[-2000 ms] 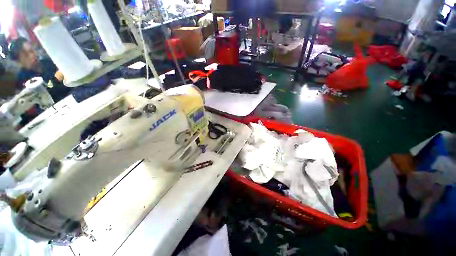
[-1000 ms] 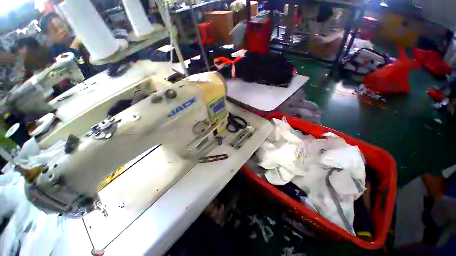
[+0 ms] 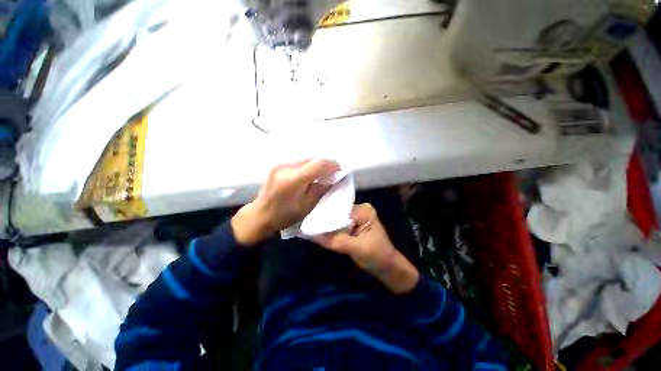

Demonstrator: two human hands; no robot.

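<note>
A small white fabric piece [image 3: 332, 210] is held folded between both hands, above the lap at the table's front edge. My left hand [image 3: 284, 197] grips its upper left side, fingers curled over it. My right hand [image 3: 366, 238] pinches its lower right side. Both hands are bare. Part of the piece is hidden by the fingers. The sewing machine's needle end [image 3: 286, 29] is at the top, beyond the hands, over the white bed plate [image 3: 348, 80].
Cardboard with yellow tape [image 3: 119, 170] lies at the table's left front. White pieces [image 3: 138, 65] are heaped left of the needle. Dark red snips [image 3: 513, 114] and black scissors [image 3: 588, 87] lie right. A red crate [image 3: 518, 290] with white pieces stands right; white fabric [image 3: 94, 282] is low left.
The view has swung down and left from the crate and machine to the table front. Both hands, out of view before, now show, holding the white piece.
</note>
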